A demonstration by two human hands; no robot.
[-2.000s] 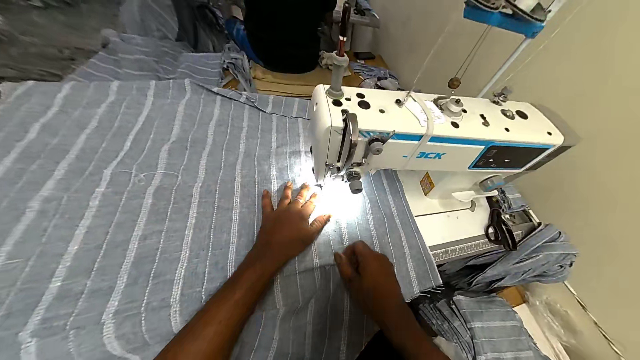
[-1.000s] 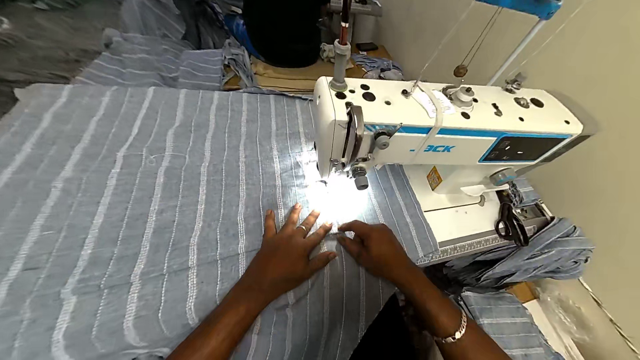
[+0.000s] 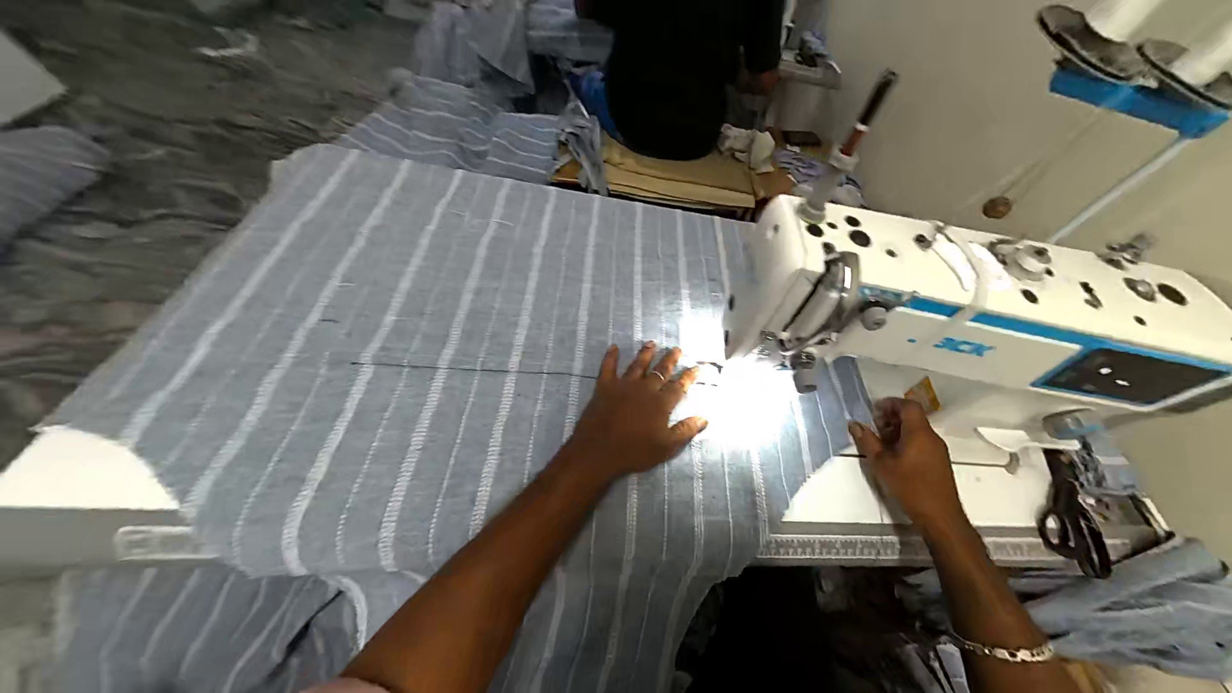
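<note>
A grey-blue striped woven fabric (image 3: pixel 462 385) lies spread over the bed of a white industrial sewing machine (image 3: pixel 962 327), with a dark line running across it. My left hand (image 3: pixel 640 414), a ring on one finger, rests flat on the fabric with fingers apart, just left of the brightly lit needle area. To the right of the needle, my right hand (image 3: pixel 900 443) pinches the fabric's right edge between thumb and fingers. Glare hides the needle and presser foot.
Black-handled scissors (image 3: pixel 1073 525) lie on the table's right part, near a measuring scale (image 3: pixel 837 549) along the front edge. Striped cloth (image 3: pixel 1145 602) is bunched at lower right. A person in black (image 3: pixel 669 77) sits beyond the table. A thread stand (image 3: pixel 1136 96) rises at upper right.
My right hand has moved right, from the fabric in front of the needle to its right edge. The fabric has shifted and turned, and a dark line now shows across it. The view has shifted.
</note>
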